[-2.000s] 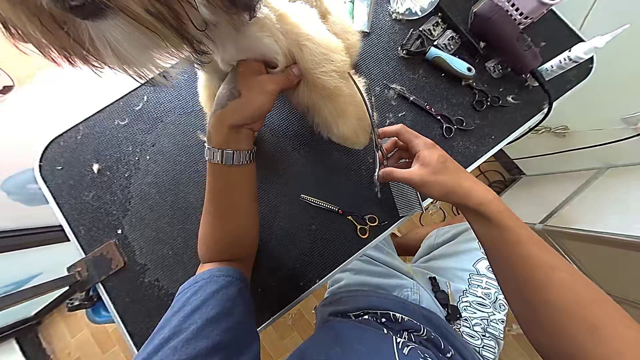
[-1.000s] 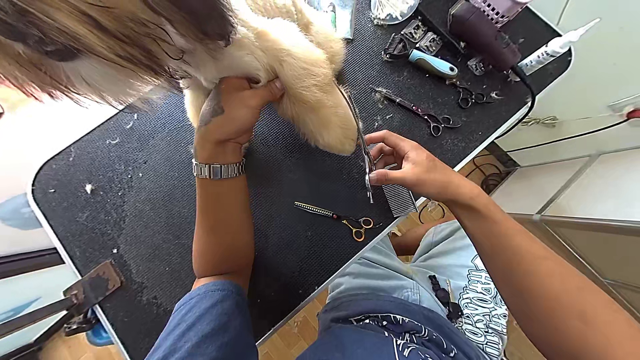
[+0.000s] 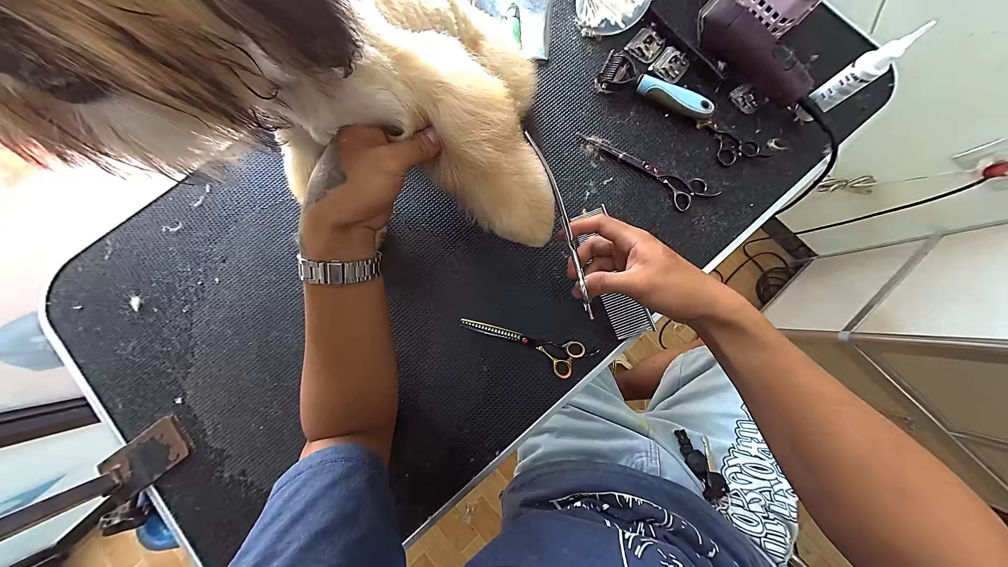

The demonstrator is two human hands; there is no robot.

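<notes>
A long-haired dog [image 3: 465, 102] with cream legs and a brown and white head stands at the top of the black grooming table [image 3: 244, 315]. My left hand [image 3: 362, 177] is closed around fur at its near front leg, thumb against the cream coat. In my right hand [image 3: 618, 260] is a pair of curved grooming scissors [image 3: 561, 205], its blades alongside the outer edge of the cream paw. A metal comb [image 3: 626, 311] lies partly under that hand. Gold-handled thinning shears [image 3: 524, 340] rest nearer the table's front edge.
Dark-handled scissors [image 3: 642, 167], a blue-handled dematting rake [image 3: 673, 94], another pair of scissors [image 3: 732, 146] and metal clipper blades [image 3: 669, 63] lie at the right. Beyond them are a purple hair dryer [image 3: 752, 55] with its cord and a white nozzle bottle [image 3: 862, 75]. A rusty clamp [image 3: 157, 453] grips the left edge.
The scissors in my right hand have stayed beside the paw, with only small shifts. My left hand keeps its hold at the leg. The view has shifted slightly.
</notes>
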